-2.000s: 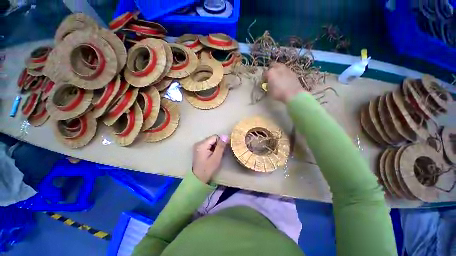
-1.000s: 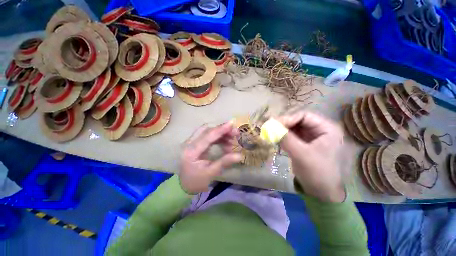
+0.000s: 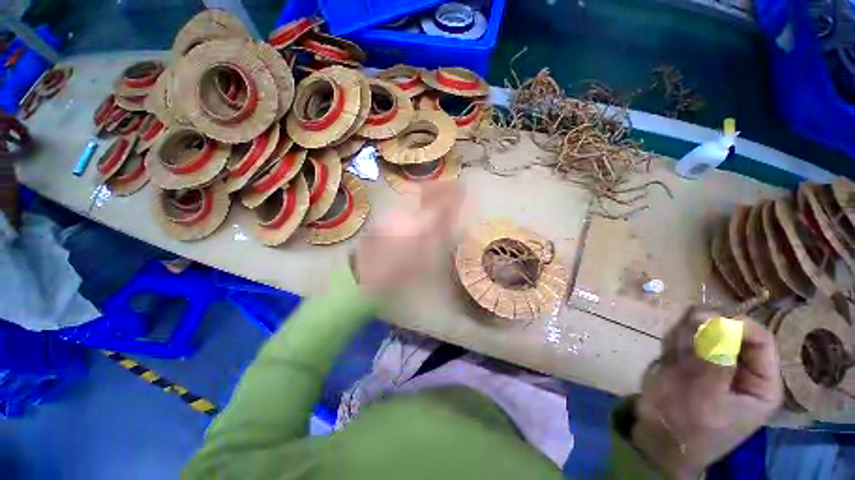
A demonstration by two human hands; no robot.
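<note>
A small stack of tan woven rings (image 3: 475, 282) lies flat on the table in front of me, with brown cord in its centre. My left hand (image 3: 403, 242) is strongly blurred, left of this stack and near the front of the ring heap; I cannot tell whether it holds anything. My right hand (image 3: 705, 398) is at the lower right, closed on a yellow-handled tool (image 3: 719, 340) whose yellow end points up. The tool's tip is not clear. The hand is beside the leaning corded rings (image 3: 795, 349).
A large heap of red-banded rings (image 3: 202, 89) stands at left. A brown cord pile (image 3: 595, 150) and a white bottle (image 3: 705, 157) lie at the far edge. A small white piece (image 3: 653, 286) is on the cardboard (image 3: 623, 248). A blue crate (image 3: 403, 54) stands beyond the table.
My hands have parted from the ring stack. My left hand has moved left and away from me, my right hand right and down with the yellow-handled tool. The camera view has also shifted.
</note>
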